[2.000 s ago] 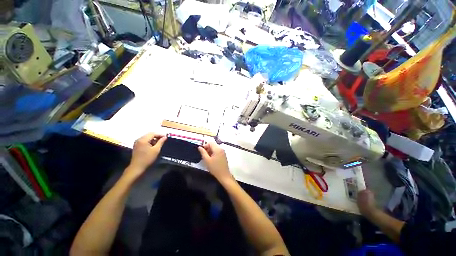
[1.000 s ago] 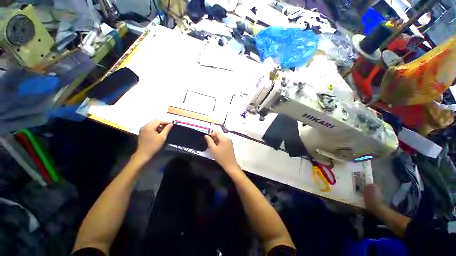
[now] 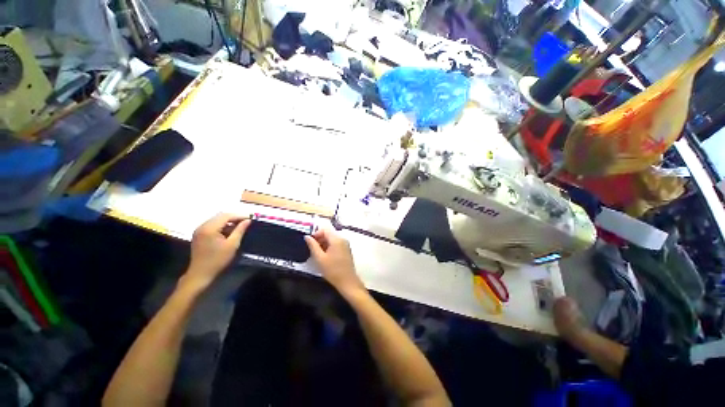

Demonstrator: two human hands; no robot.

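A black fabric piece (image 3: 274,241) lies at the table's front edge in a clear template with a red-and-white dotted strip (image 3: 282,221) along its far side. My left hand (image 3: 216,246) pinches the left far corner between thumb and fingers. My right hand (image 3: 330,254) pinches the right far corner. A thin pale edge with dark marks shows below the fabric. A tan guide strip (image 3: 278,201) lies flat just beyond, with a thin rectangular outline (image 3: 295,181) behind it. The fingertips partly hide the template's corners.
The HIKARI sewing machine (image 3: 485,207) stands at right, with dark cloth (image 3: 428,226) against its base. Scissors (image 3: 490,289) lie at the right front. A black stack (image 3: 151,160) lies at far left. A blue bag (image 3: 423,94) is behind. Another person's hand (image 3: 571,318) touches the right edge.
The camera view has shifted, moving the whole scene in the picture. Both hands keep their hold on the template and fabric, with little visible change relative to the table.
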